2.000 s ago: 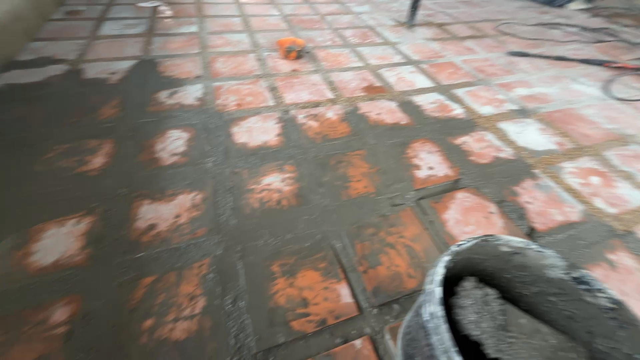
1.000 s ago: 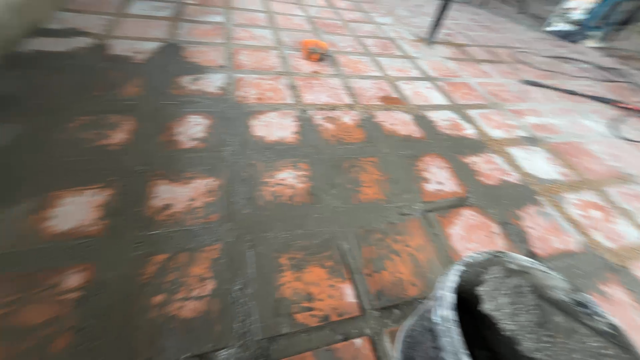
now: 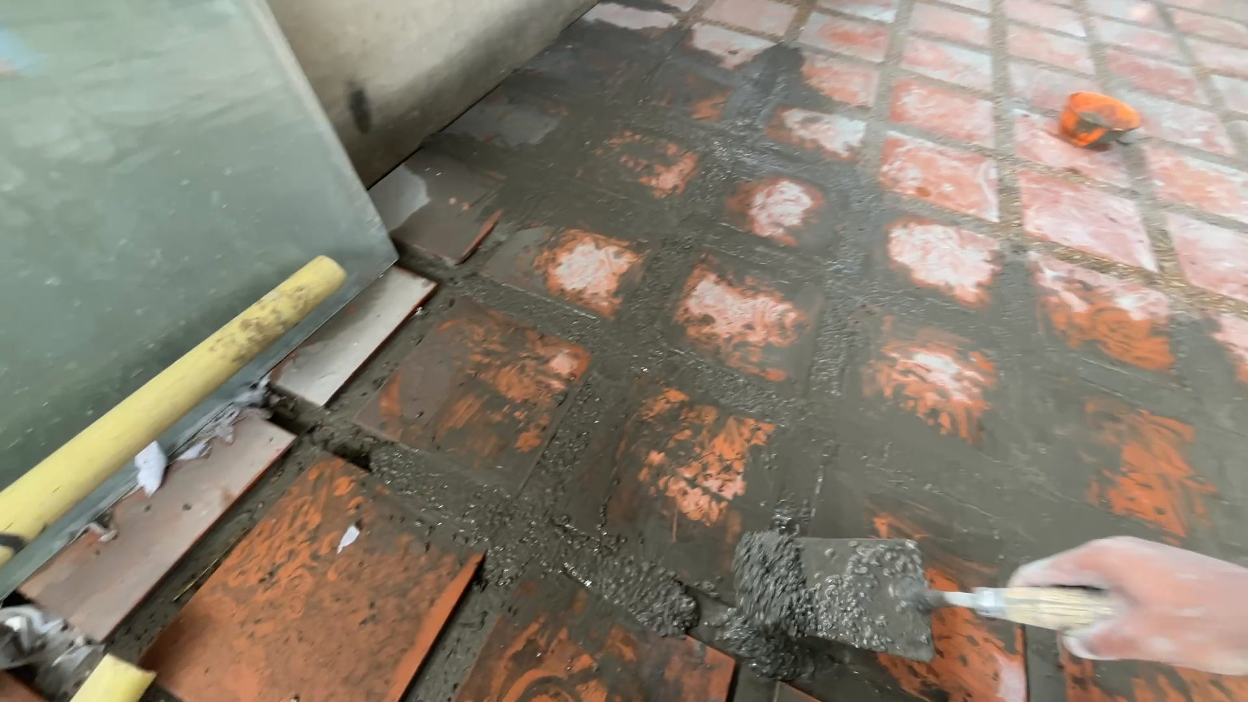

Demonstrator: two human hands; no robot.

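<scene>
At the lower right, my right hand (image 3: 1155,603) grips the wooden handle of a trowel (image 3: 871,597). Its flat metal blade lies low over the tiles, loaded with wet grey mortar (image 3: 770,585) that spills off its left edge into a joint. Around it are terracotta floor tiles (image 3: 702,458), smeared grey, with wet mortar filling many joints between them. A tile (image 3: 322,585) at the lower left has a partly unfilled joint beside it. My left hand is out of the frame.
A greenish panel (image 3: 175,175) leans at the left, with a yellow pole (image 3: 175,390) along its lower edge. Behind it stands a pale wall (image 3: 419,68). A small orange cup (image 3: 1097,119) sits on dry tiles at the upper right. Cut tile pieces (image 3: 351,336) line the edge.
The view has swung left; the bucket seen at the lower right before is out of frame. My right hand with the mortar-loaded trowel has come into view.
</scene>
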